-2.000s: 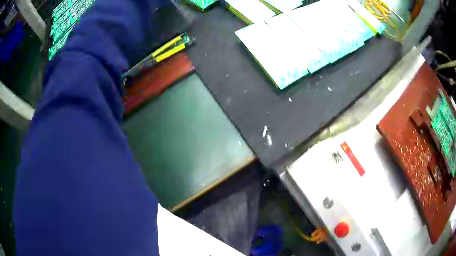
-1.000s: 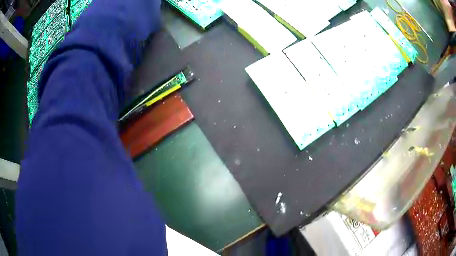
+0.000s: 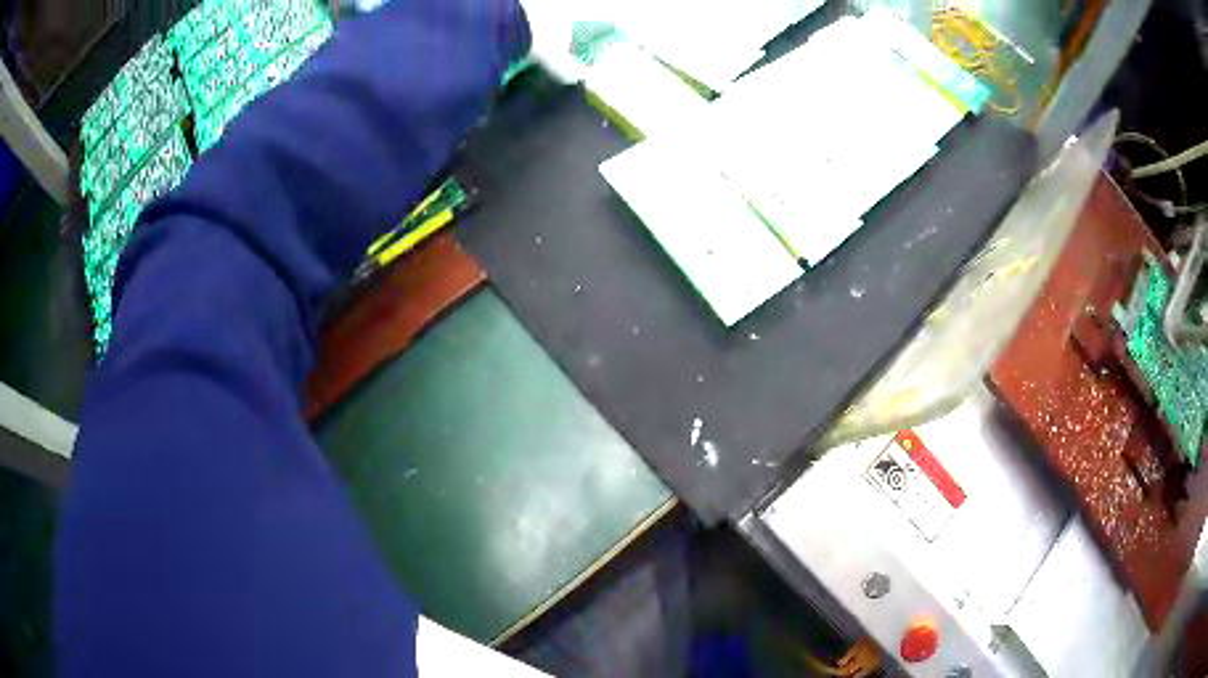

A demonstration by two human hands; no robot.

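A dark blue sleeve, which looks like my left arm, runs from the bottom left to the top. Past its cuff a white patch, apparently my gloved left hand (image 3: 554, 37), is blurred and cut by the top edge, beside a pale green board (image 3: 616, 60). Its fingers and any hold are hidden. Overlapping pale boards (image 3: 782, 172) lie on a black mat (image 3: 583, 318). Rows of green boards with silver dots (image 3: 245, 60) lie at the upper left. My right hand is out of the picture.
Yellow-edged pieces (image 3: 421, 223) lie beside a red-brown block (image 3: 398, 311) on the green bench (image 3: 490, 450). At right stand a white machine with a red button (image 3: 919, 642), a clear curved cover (image 3: 954, 338) and a speckled red-brown plate (image 3: 1060, 397) bearing a green board (image 3: 1166, 351).
The sleeve's cuff has moved right along the top, and a white glove-like patch now shows past it. The camera view has shifted, showing more of the machine than one second ago.
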